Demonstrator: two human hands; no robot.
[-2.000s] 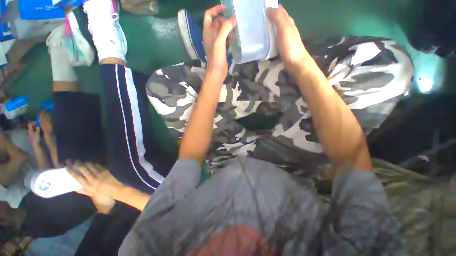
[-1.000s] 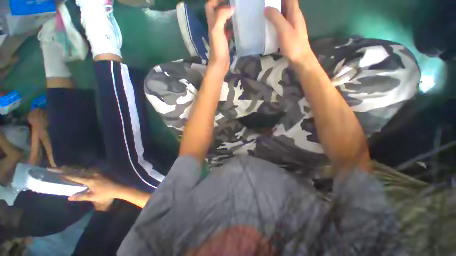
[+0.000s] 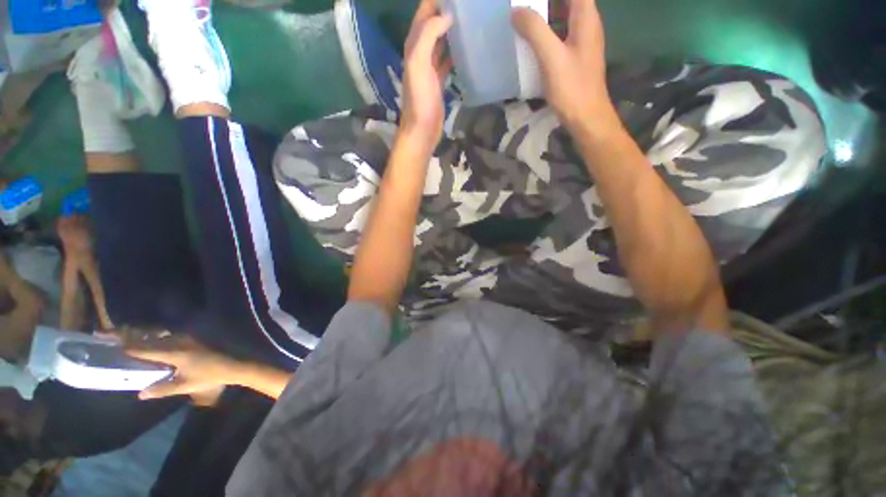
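Observation:
A pale grey-blue translucent inner box (image 3: 481, 58) is held upright at the top edge of the view, its far end cut off. A white strip or panel (image 3: 528, 73) shows along its right side. My left hand (image 3: 425, 73) grips the box's left side, fingers bent. My right hand (image 3: 570, 63) grips the right side, thumb lying on the white part. Whether a device is inside cannot be told.
My crossed legs in camouflage trousers (image 3: 525, 165) lie below the box. At the left, another person's hand (image 3: 189, 369) holds a white device (image 3: 112, 371) with clear plastic around it. Blue-and-white boxes (image 3: 53, 17) stand at the upper left. The floor is green.
The box and both my hands have moved slightly up in the view. At the left, the other person's white device has turned from face-on to edge-on.

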